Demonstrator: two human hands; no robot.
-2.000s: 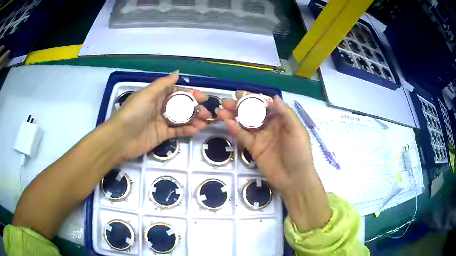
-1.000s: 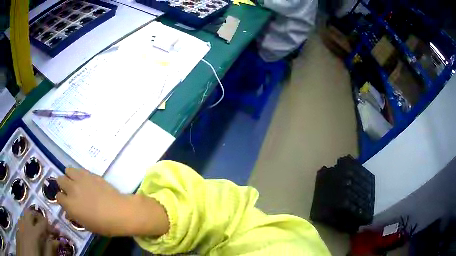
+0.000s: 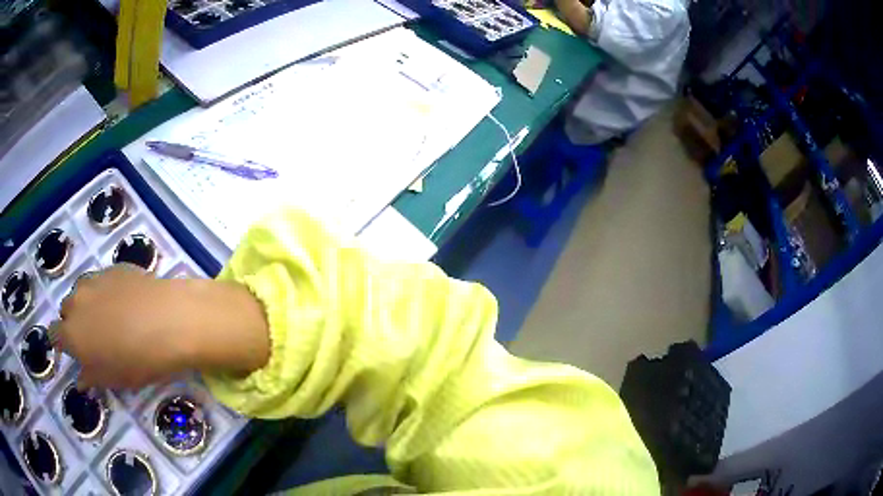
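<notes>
The blue-bordered compartment tray [image 3: 172,215] is at the left, cut off by the picture's edge. It holds several round watch heads with black faces and gold rims. One watch head [image 3: 181,423] in the column nearest my sleeve is lit with a blue spot and coloured dots. Another, dark one [image 3: 130,475] lies at the bottom edge. My right hand [image 3: 145,325] is over the middle of the tray, knuckles up, fingers bent down and mostly hidden, so I cannot tell if it grips a watch head. My left hand is not in view.
A purple pen [image 3: 211,160] lies on the printed sheet [image 3: 329,126] beyond the tray. A yellow post [image 3: 138,48] stands behind. Other filled trays [image 3: 474,21] are farther off. A person in a pale smock [image 3: 639,58] is at the bench's far end. A black crate [image 3: 675,407] is at the lower right.
The view has swung right from the tray. Both hands held white-lit watch heads at first; my left hand has since left the picture. My right hand is now over the tray, and a colour-lit watch head shows there.
</notes>
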